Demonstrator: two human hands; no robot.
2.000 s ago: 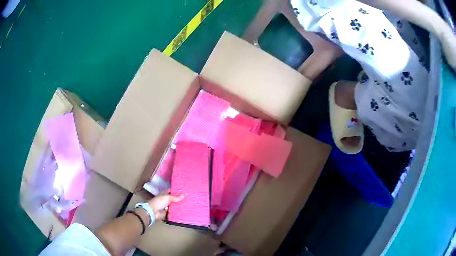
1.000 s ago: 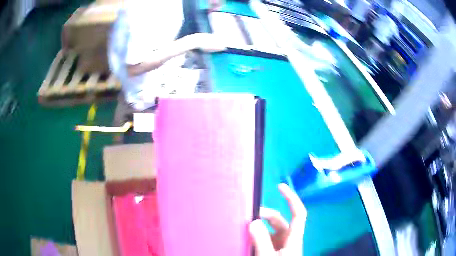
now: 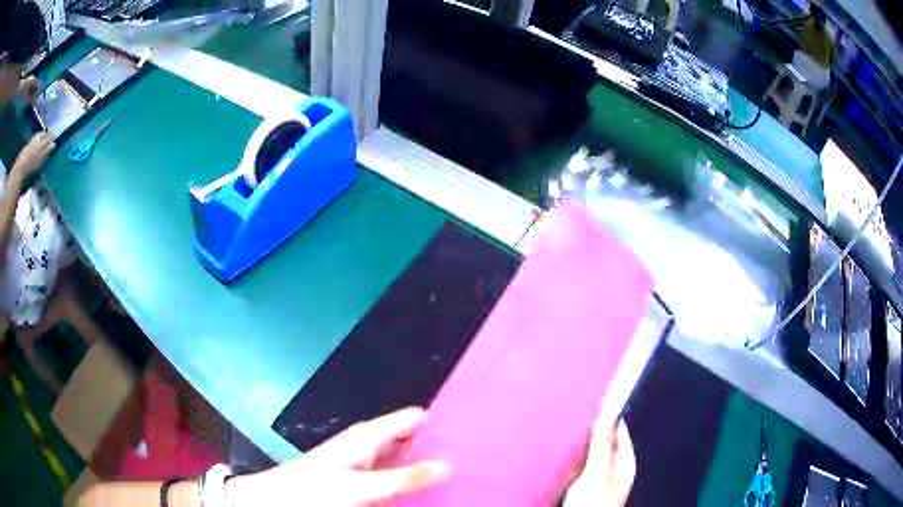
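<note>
A pink foam sheet (image 3: 554, 337) lies over a tray with a dark rim and a silver-white strip (image 3: 639, 356) showing along its right side. The tray is tilted over a black mat. My left hand (image 3: 371, 460) holds the near left side, with fingers over the foam. My right hand (image 3: 604, 465) holds the near right side. The bottom picture edge cuts off the near end of the tray and part of my right hand. What lies under the foam is mostly hidden.
A blue tape dispenser (image 3: 277, 188) stands on the green bench at left. Turquoise scissors lie at far left (image 3: 89, 144) and lower right (image 3: 759, 485). A grey rail (image 3: 446, 188) and post are behind. Clear film (image 3: 693, 257) and panels in trays (image 3: 837, 307) are at right. Another person's hand (image 3: 35, 153) is at left.
The view has turned from the floor carton to the bench. The pink-covered tray is now over the black mat, held by both hands; the carton is at lower left.
</note>
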